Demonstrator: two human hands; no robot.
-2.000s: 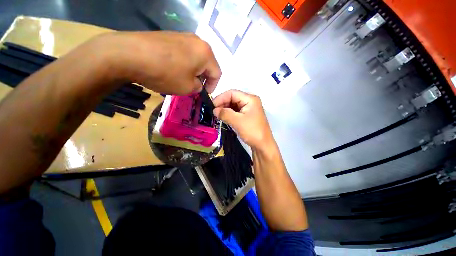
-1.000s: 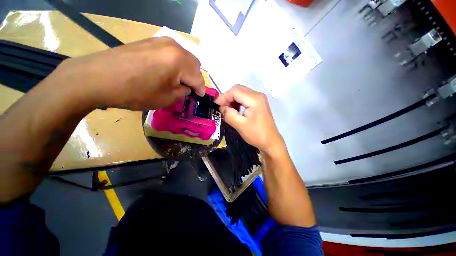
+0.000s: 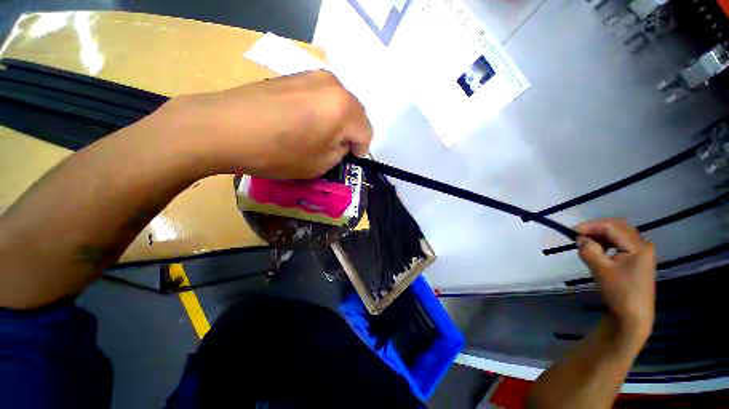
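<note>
A long thin black strip is stretched from the pink fixture to the right. My right hand pinches its far end between thumb and fingers. My left hand is closed over the top of the pink fixture, where the strip's near end is; the fingertips there are partly hidden. The fixture has a pale base and sits on a dark speckled round stand at the table end.
Strip bundles lie on the tan table at left. A strip tray and blue bin are below the fixture. At right, black strips hang from silver clips before the white machine.
My right hand has moved away from the fixture, far to the right, with the strip end, and the strip is now drawn out. My left hand stays at the fixture.
</note>
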